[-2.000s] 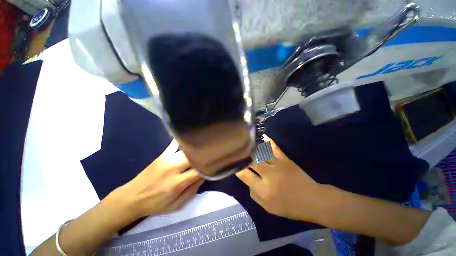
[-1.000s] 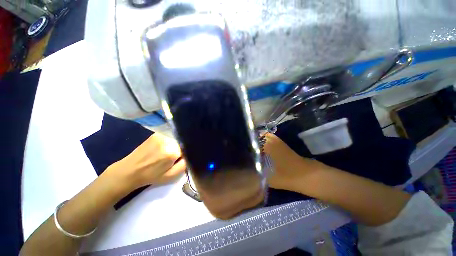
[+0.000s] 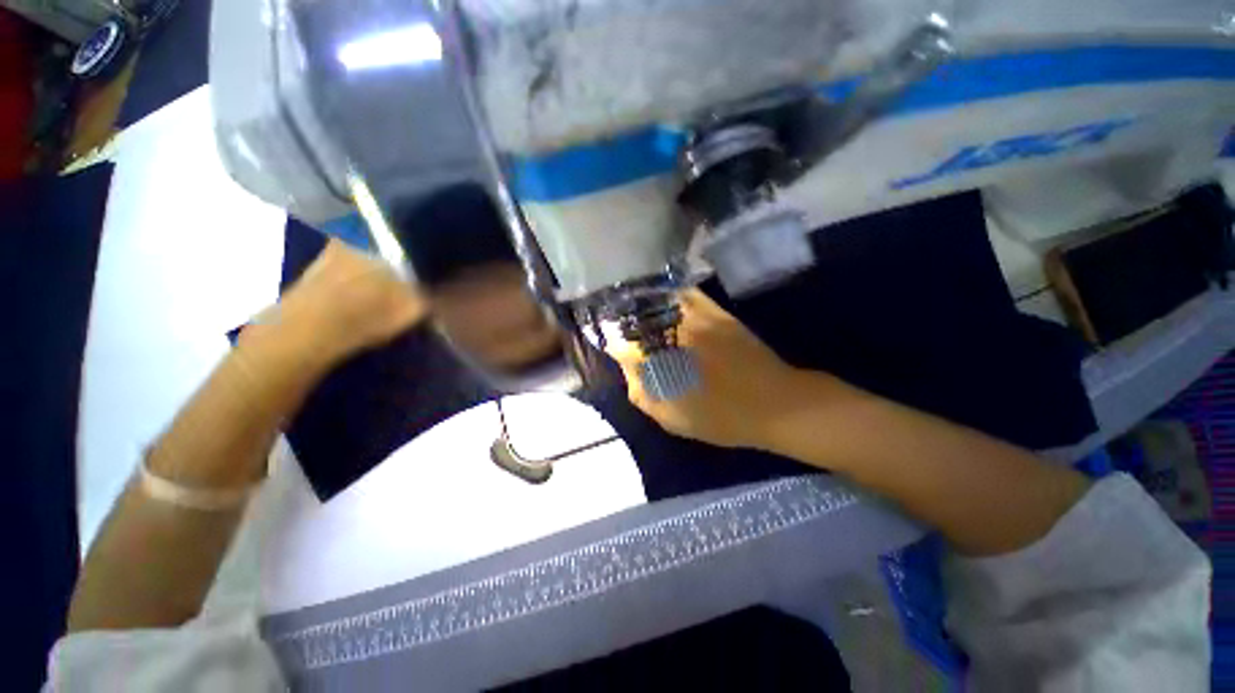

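Observation:
A dark navy garment panel (image 3: 894,298) lies on the white table under the head of the sewing machine (image 3: 650,203). My left hand (image 3: 345,305) is blurred at the panel's left part, with its fingertips hidden behind the shiny guard (image 3: 474,257). My right hand (image 3: 718,372) rests on the panel just right of the needle area, partly behind the ribbed cylinder (image 3: 670,374). Its fingertips are partly hidden too. Whether either hand grips the cloth cannot be seen.
A printed ruler (image 3: 582,575) runs along the front table edge. A smartphone (image 3: 1144,271) lies right of the machine. Stacked dark cloth (image 3: 48,366) hangs at the far left. A curved slot (image 3: 522,463) shows in the white table. Dark cloth (image 3: 704,657) is below the edge.
My left hand has moved up and left, away from the front edge. My right hand has shifted slightly up and left in view. The cloth has moved back, and the camera view has shifted.

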